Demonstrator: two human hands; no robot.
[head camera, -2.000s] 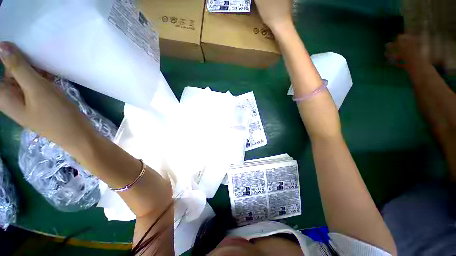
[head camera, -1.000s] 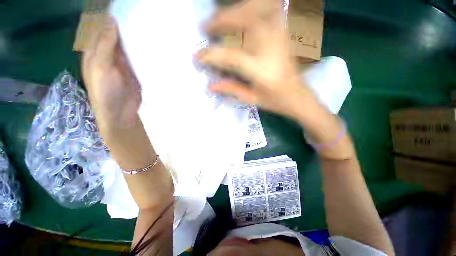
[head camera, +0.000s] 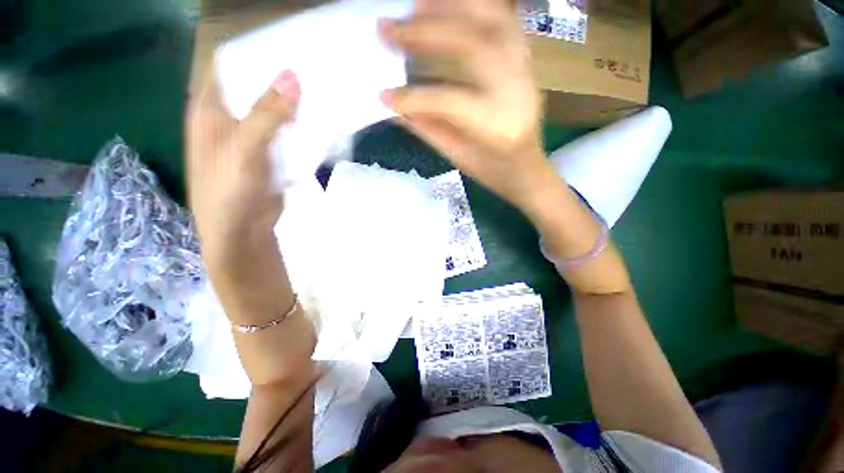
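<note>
My left hand (head camera: 236, 157) holds a white sheet (head camera: 324, 55) by its left side, thumb on top. My right hand (head camera: 472, 88) is at the sheet's right edge, its fingertips on or just over it; the hand is partly blurred. The sheet is overexposed and no print shows on it. Behind the hands stand brown product boxes (head camera: 592, 74), one with a printed sticker label (head camera: 558, 20) on its top. Blank backing paper (head camera: 370, 249) lies piled below the hands, with a few loose printed label sheets (head camera: 465, 231) at its right. A stack of label sheets (head camera: 483, 351) lies close to my body.
A clear bag of grey-white loops (head camera: 130, 277) lies left, with another bag (head camera: 20, 342) at the edge. A flat grey bar (head camera: 37, 175) is far left. A curled white sheet (head camera: 615, 171) lies right of centre. Larger printed cartons (head camera: 787, 249) stand right, another brown carton (head camera: 731, 42) upper right.
My right hand has come from the boxes back to the sheet in my left hand. The sheet has moved right and is bent smaller. The other person's arms have left the right side.
</note>
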